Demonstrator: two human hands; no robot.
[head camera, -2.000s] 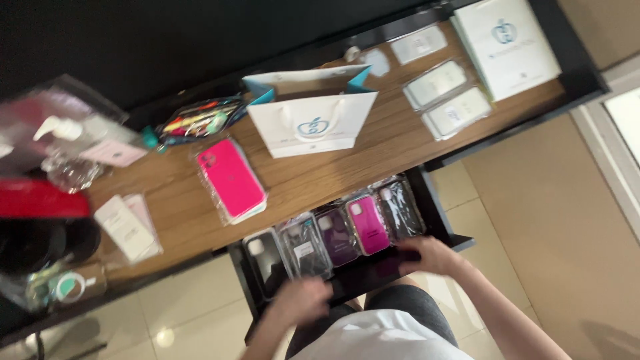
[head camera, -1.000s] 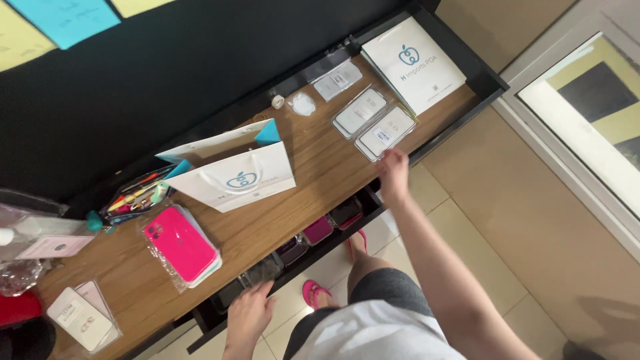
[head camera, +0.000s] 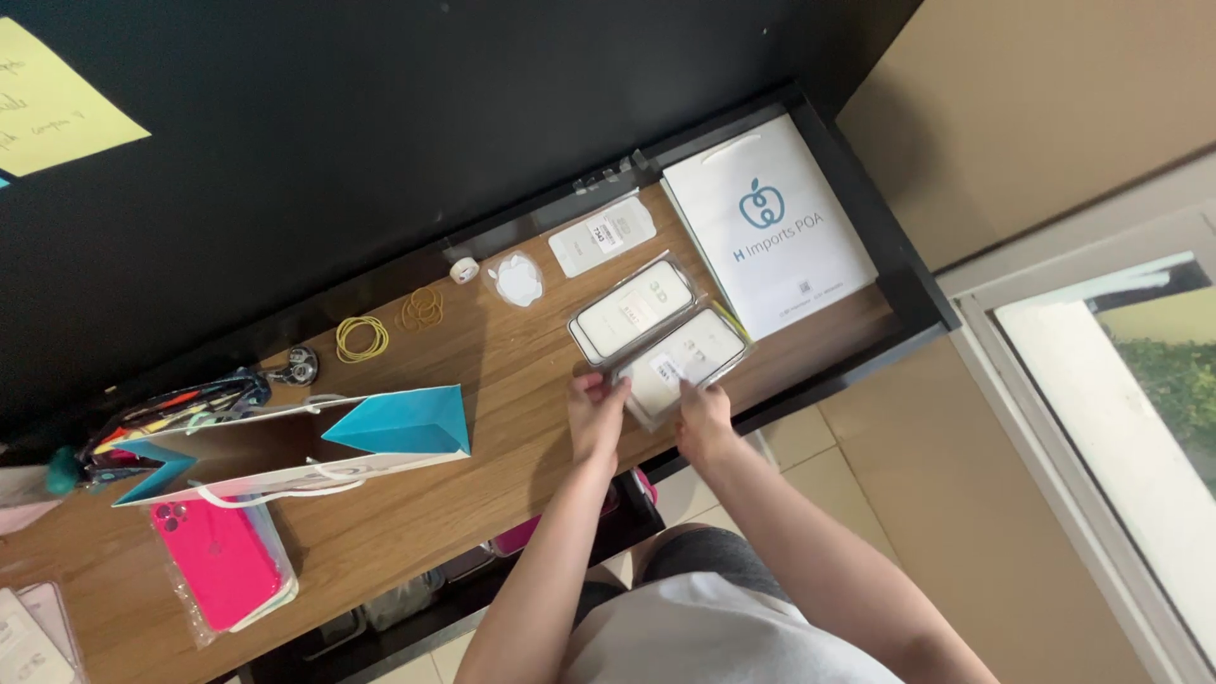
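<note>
Two packs of phone screen protectors in clear plastic lie side by side near the right end of the wooden desk. My right hand (head camera: 705, 418) pinches the lower corner of the nearer pack (head camera: 686, 361), thumb on top. At that pack's left end is my left hand (head camera: 597, 408), its thumb at the edge and its fingers near the lower corner of the other pack (head camera: 635, 312); whether it grips either one is unclear. Above them lie a single white screen protector pack (head camera: 603, 236) and a clear round piece with white apple-shaped stickers (head camera: 518, 279).
A flat white paper bag (head camera: 769, 228) lies at the right end. An upright paper bag (head camera: 399, 451) stands left, beside a pink phone case (head camera: 218, 560), a pouch of pens, rubber bands (head camera: 362, 339) and a tape roll (head camera: 464, 271). Below the desk edge, an open drawer (head camera: 446, 598) holds phone cases.
My left hand has left the drawer of phone cases and come up to the screen protector packs. My right hand, earlier at the drawer, is now on the nearer pack. The view has shifted right.
</note>
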